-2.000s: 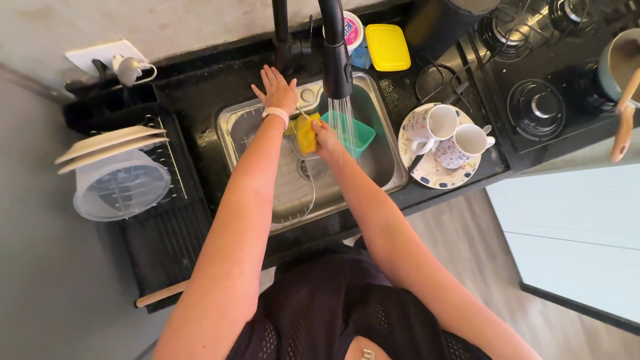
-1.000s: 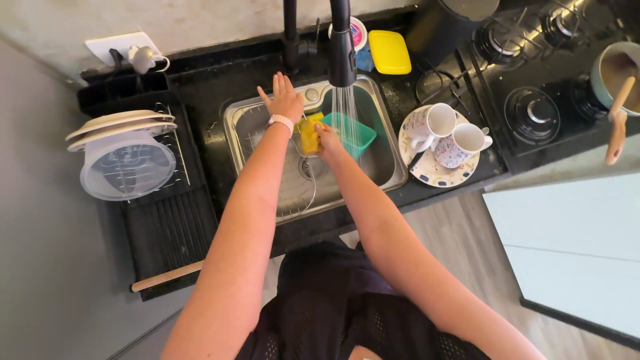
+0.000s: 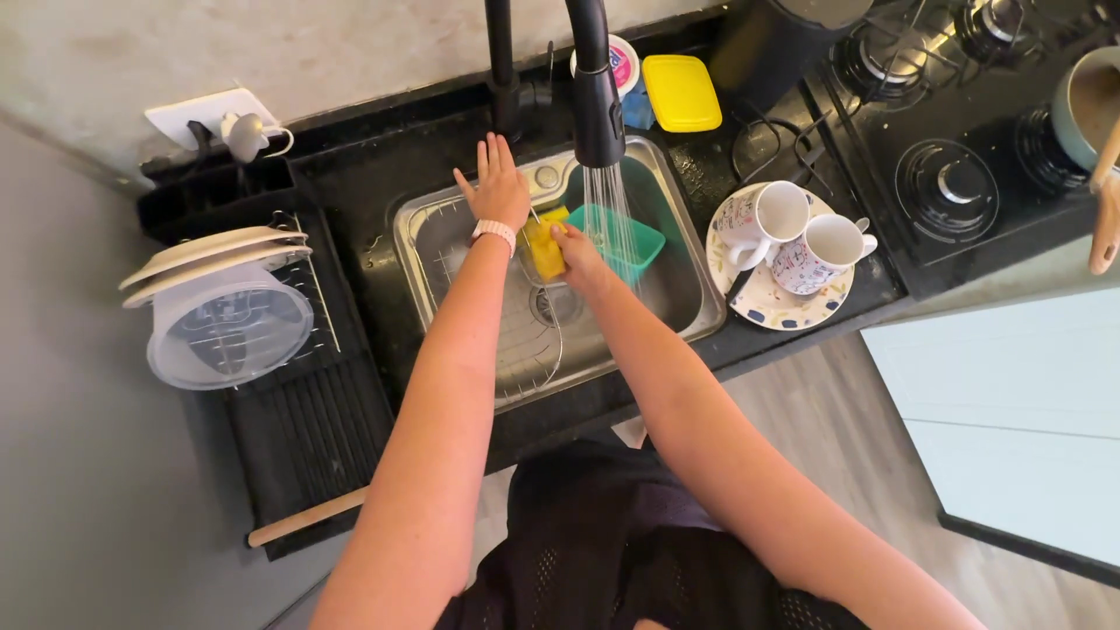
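Observation:
My left hand [image 3: 499, 191] is stretched flat with its fingers spread, over the back left rim of the stainless steel sink [image 3: 411, 262]; its palm is hidden. In my right hand [image 3: 579, 255] is a yellow sponge or cloth [image 3: 547, 245], held over the sink just right of my left wrist. A thin metal wire piece [image 3: 560, 337] curves out below it toward the sink's front. Water runs from the black faucet head [image 3: 598, 118] into a teal plastic container [image 3: 643, 249] in the sink, right beside my right hand.
Left stands a black dish rack [image 3: 324, 420] with plates [image 3: 214, 254] and a clear plastic tub [image 3: 232, 337]. Right of the sink, two mugs [image 3: 781, 210] sit on a patterned plate [image 3: 787, 315], near the gas stove [image 3: 945, 192]. A yellow lid [image 3: 682, 92] lies behind the sink.
My left hand stays spread at the sink's back edge, and my right hand stays on the yellow sponge or cloth. Water keeps running. The view has shifted slightly.

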